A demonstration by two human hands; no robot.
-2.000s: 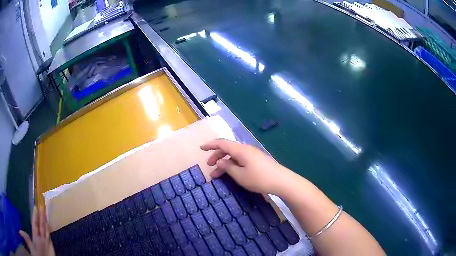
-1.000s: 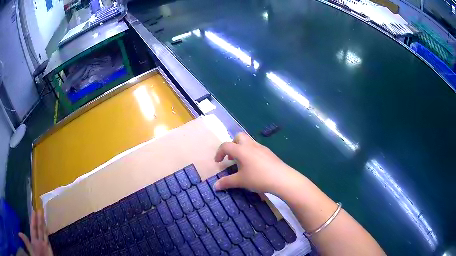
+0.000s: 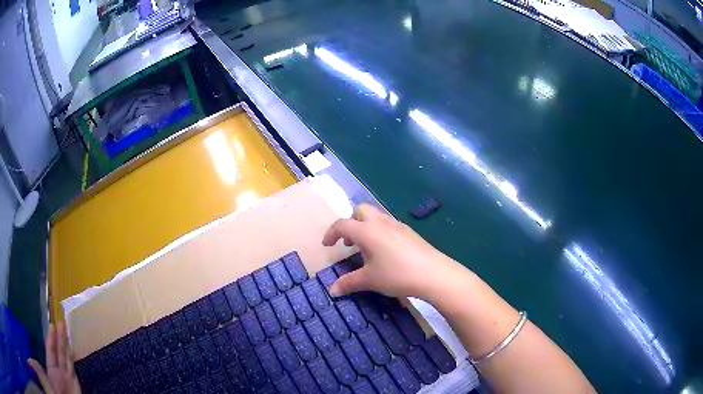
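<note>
Small black parts (image 3: 270, 323) lie in tight rows on a tan cardboard sheet (image 3: 193, 254). A white liner (image 3: 333, 197) shows around the cardboard's edge. My right hand (image 3: 378, 254) is over the right end of the rows, thumb and fingers apart. Its thumb touches the parts, and a part lies partly hidden under the hand. No part is seen lifted in it. My left hand (image 3: 59, 368), cut off by the bottom edge, is open at the cardboard's left edge.
A yellow-topped tray (image 3: 162, 200) lies beyond the cardboard. A grey side rail (image 3: 266, 104) separates it from the wide green belt (image 3: 493, 92). One dark part (image 3: 425, 208) lies on the belt, with several more farther off. A green-framed table (image 3: 139, 65) stands behind the tray.
My right hand has shifted a little right, and another part shows under it at the row's end. The nearest belt part has moved slightly right and closer. My left hand stays at the edge.
</note>
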